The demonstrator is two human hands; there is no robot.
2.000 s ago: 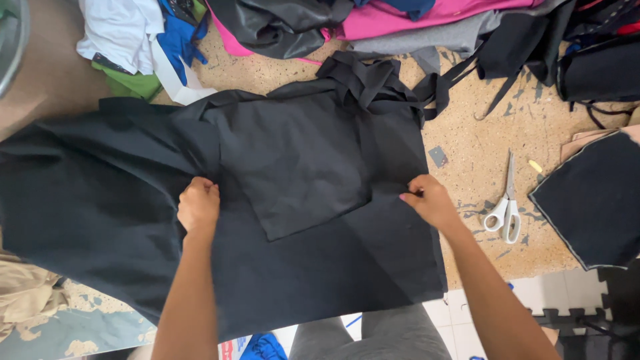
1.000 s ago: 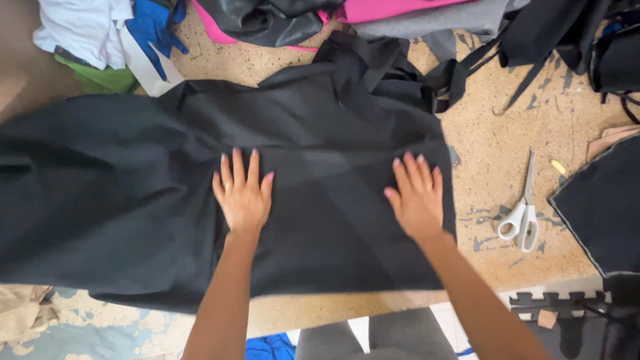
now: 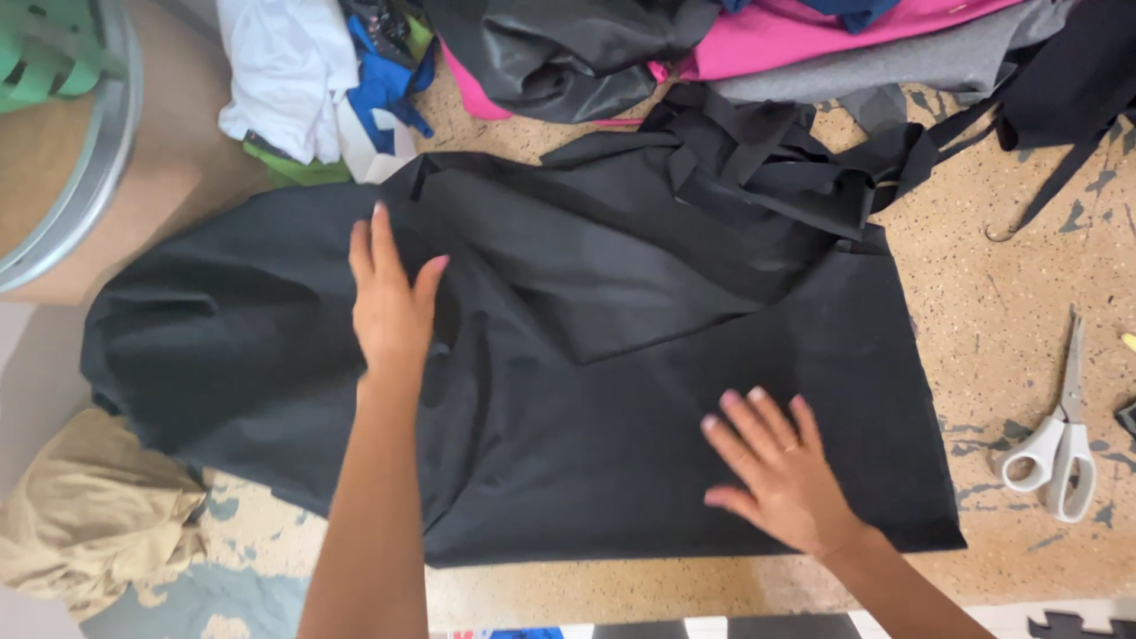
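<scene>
A large piece of black fabric lies spread over the worktable, with folds at its left part and a flap folded over its upper middle. My left hand rests on the left part of the fabric, its fingers apart and pointing to the far edge. On the lower right part lies my right hand, palm down, fingers spread, holding nothing. Black fabric strips lie bunched at the far edge of the cloth. White-handled scissors lie on the table to the right, apart from the fabric.
Pink cloth, grey cloth and shiny black material are piled along the far side. White cloth hangs at the upper left beside a round metal-rimmed container. Beige fabric is bunched at the lower left.
My left hand has moved toward the far left of the fabric, and my right hand toward the near edge. The flap, covered one second ago, shows again.
</scene>
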